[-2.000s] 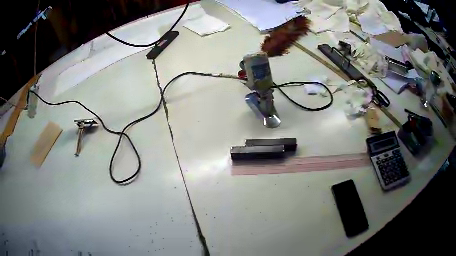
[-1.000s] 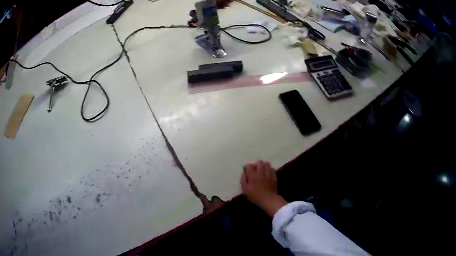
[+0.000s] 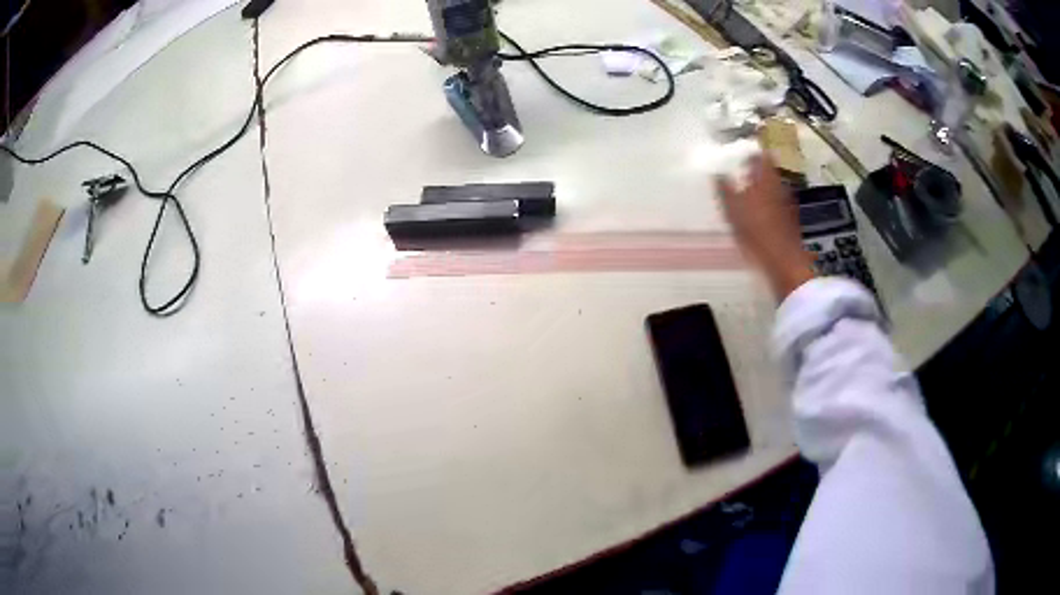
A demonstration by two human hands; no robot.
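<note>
My right hand [image 3: 761,221], in a white sleeve, is over the right side of the table, partly in front of a grey calculator [image 3: 839,250]. Its fingers are blurred and point towards a pale brown block [image 3: 782,149] and crumpled white scraps [image 3: 744,99]. I cannot tell if the fingers touch anything. A black smartphone [image 3: 699,384] lies nearer to me. Two black bars [image 3: 465,216] lie side by side by a pinkish striped strip [image 3: 581,253]. My left hand is out of the picture.
A metallic corded tool [image 3: 474,76] stands at the back, its black cable [image 3: 163,195] looped across the table. A small metal tool [image 3: 99,209] and a tan card piece [image 3: 31,250] lie at the left. A dark holder [image 3: 907,209] and scissors [image 3: 802,87] are at the right.
My right hand has moved from the table's front edge to beside the calculator, further away and right. The view has shifted too. The bars and phone lie as before.
</note>
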